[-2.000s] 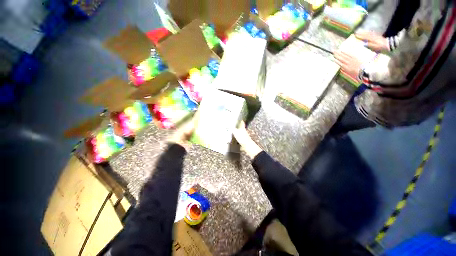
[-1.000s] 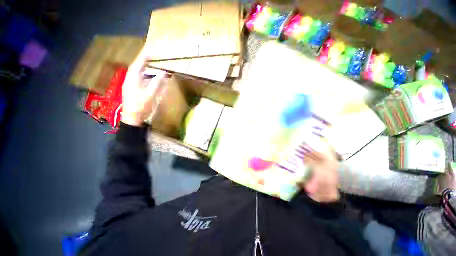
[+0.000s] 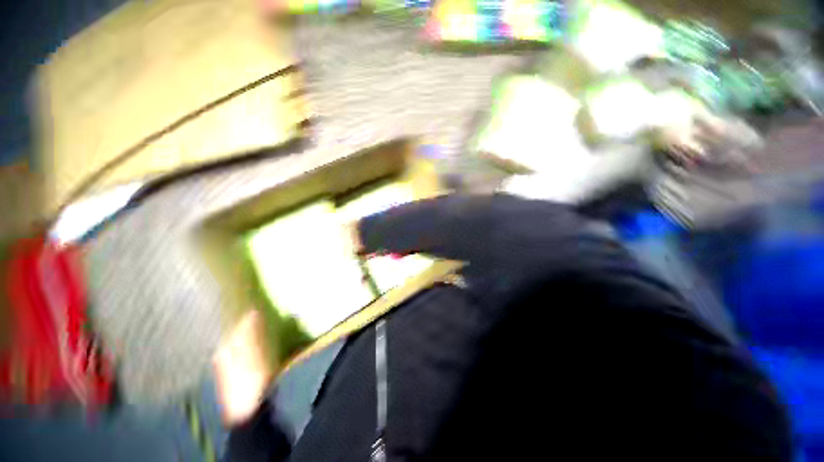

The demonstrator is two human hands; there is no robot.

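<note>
An open brown shipping carton (image 3: 316,185) stands on the speckled bench close to my body, slightly turned. Pale white and green product boxes (image 3: 307,266) lie inside it, side by side. My left hand (image 3: 242,365) is blurred at the carton's near left corner, on its outer side. My right arm reaches across the carton from the right. The dark sleeve ends over the boxes, and my right hand is hidden or too blurred to make out.
Flat carton blanks (image 3: 172,99) are piled at the upper left. Red packaging (image 3: 54,325) is at the left edge. Product boxes (image 3: 533,122) and colourful display boxes (image 3: 492,20) are at the back. Another person's hand (image 3: 691,135) is at the right. Blue objects (image 3: 781,298) are at the right edge.
The large printed product box is no longer held up in my right hand. My right arm now reaches over the carton, which appears nearer the middle. The view has shifted and blurred.
</note>
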